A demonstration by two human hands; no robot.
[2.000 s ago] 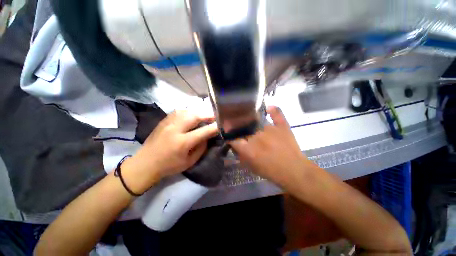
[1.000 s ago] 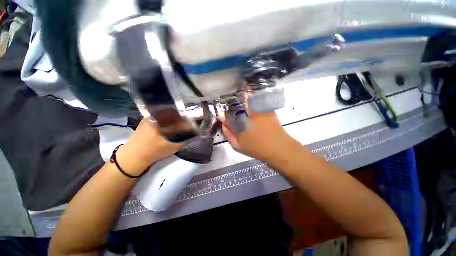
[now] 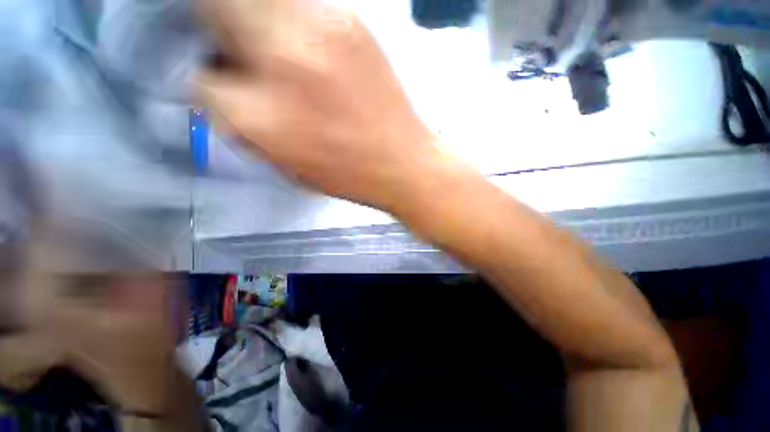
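Note:
A pale grey-white garment piece (image 3: 101,143), badly blurred, fills the upper left. My right hand (image 3: 312,97) reaches across the table to its right edge; the fingers are curled against the cloth and appear to grip it. My left hand (image 3: 93,312) is at the lower left, at the lower part of the cloth. It is strongly blurred and its fingers cannot be made out. The sewing machine head (image 3: 532,29) is cut off at the upper right, with small dark and shiny parts under it.
The white machine table (image 3: 507,126) has a grey front edge with a ruler scale. Black looped scissor handles (image 3: 743,105) lie at the right. A small blue object (image 3: 199,139) shows beside the cloth. Crumpled grey and white cloth (image 3: 270,371) lies below the table's edge.
The view has shifted left, so the machine sits further right. Both hands have left the needle area and moved left. The dark piece between my fingers is out of view; pale cloth now fills the left.

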